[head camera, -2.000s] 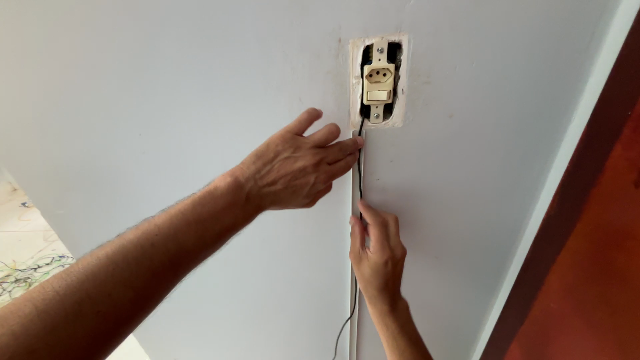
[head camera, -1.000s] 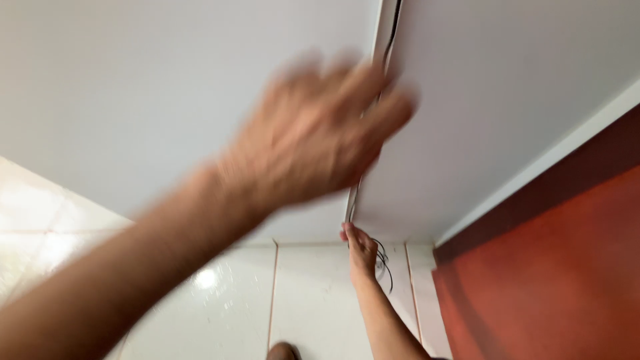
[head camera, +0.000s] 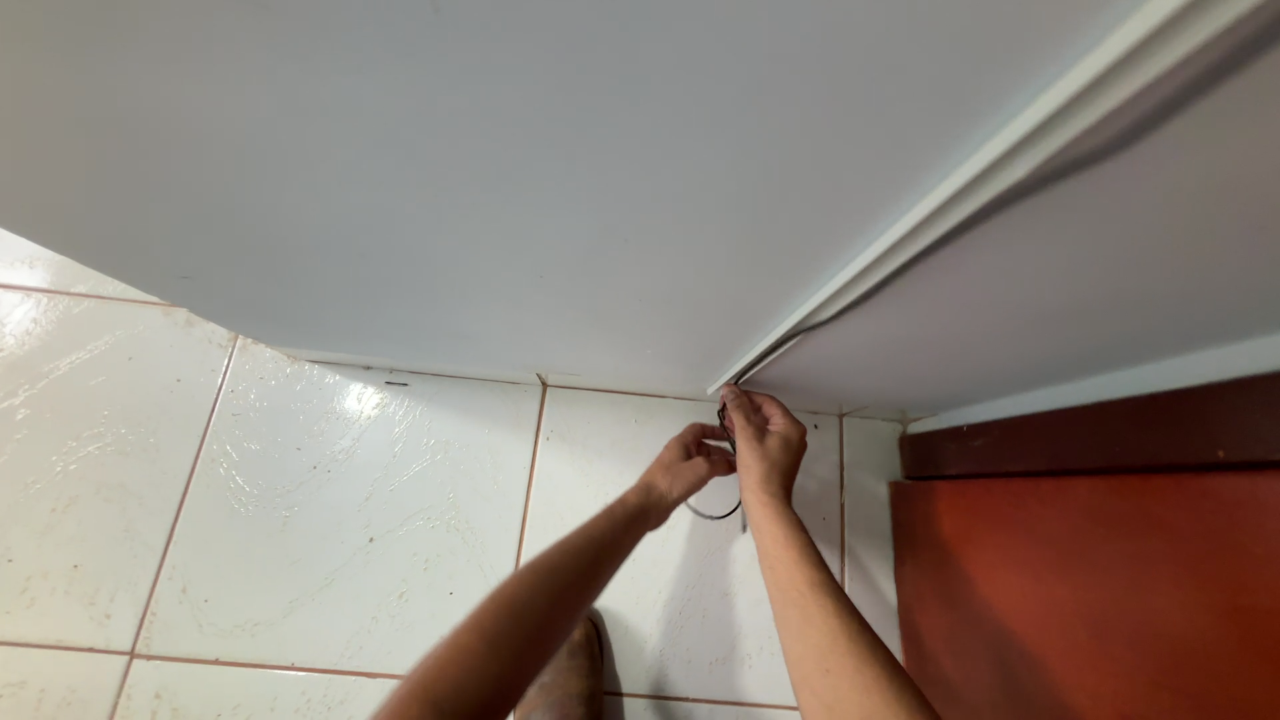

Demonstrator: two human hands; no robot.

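A white cable raceway (head camera: 880,258) runs down the wall to just above the floor. The black cable (head camera: 985,213) lies along it, bulging out of its right side higher up and tucked in near the lower end. At that end my right hand (head camera: 765,440) pinches the cable between thumb and fingers. Just left of it, my left hand (head camera: 690,465) has its fingers at the cable's loose part; whether they grip it cannot be told. Below the hands a thin loop of cable (head camera: 712,516) hangs over the tiles.
The pale wall (head camera: 450,180) meets a white tiled floor (head camera: 370,520) with reddish joints. A red door (head camera: 1090,590) with a dark frame (head camera: 1080,425) stands at the right. My foot (head camera: 565,675) is at the bottom.
My left hand has gone from beside the outlet down the raceway to its bottom end, next to my right hand. My right hand has also moved down. The view has tilted to the floor.
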